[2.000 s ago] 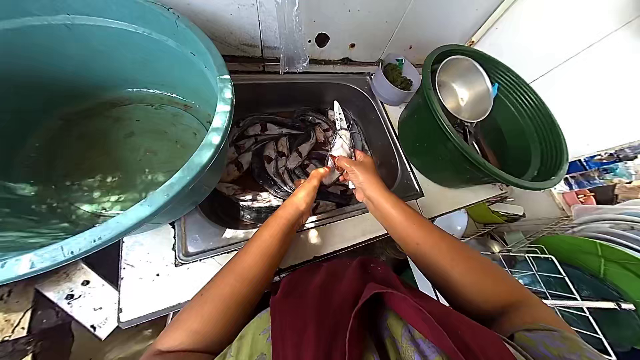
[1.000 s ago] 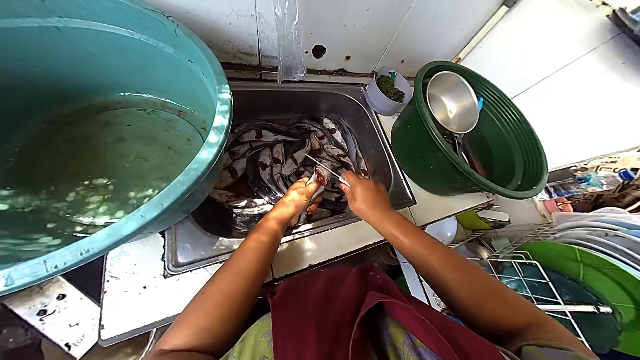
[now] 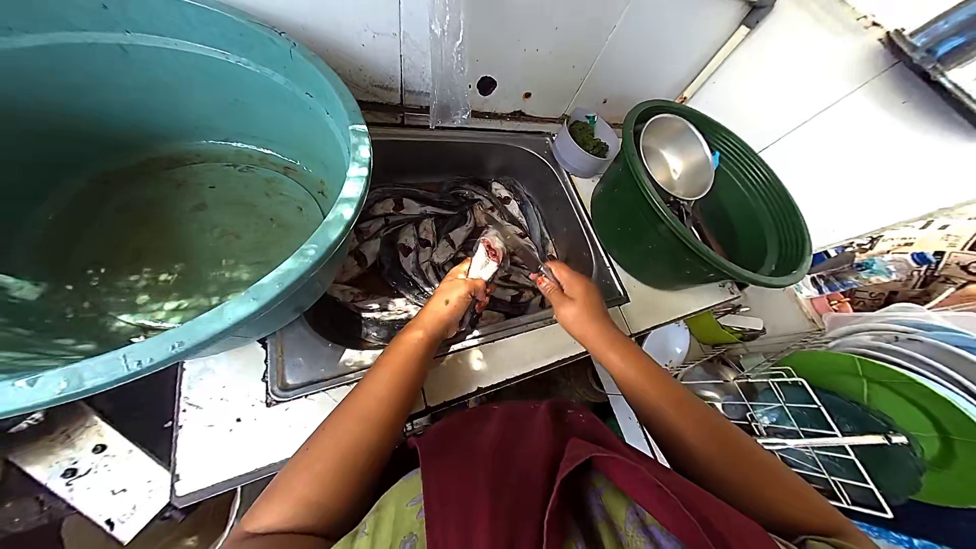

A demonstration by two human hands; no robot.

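Note:
My left hand [image 3: 454, 299] grips a fish [image 3: 486, 258] over the front part of the steel sink [image 3: 305, 366], its pale belly up and a red cut showing. In my right hand [image 3: 568, 296] is a knife [image 3: 512, 238], held by the handle, its blade pointing up and left, just right of the fish. Beneath both hands, several dark fish with pale bellies [image 3: 427, 244] lie piled in the sink, many bearing red cuts. Whether the blade touches any fish in the pile I cannot tell.
A large teal tub [image 3: 343, 221] with water overlaps the sink's left side. To the right stand a small white container [image 3: 577, 158] of green stuff and a green tub [image 3: 640, 236] holding a metal bowl [image 3: 677, 156]. A wire dish rack [image 3: 808, 435] with plates is at lower right.
The knife, close to the fish in my left hand a second ago, is now apart from it on the right. My hands have moved farther apart.

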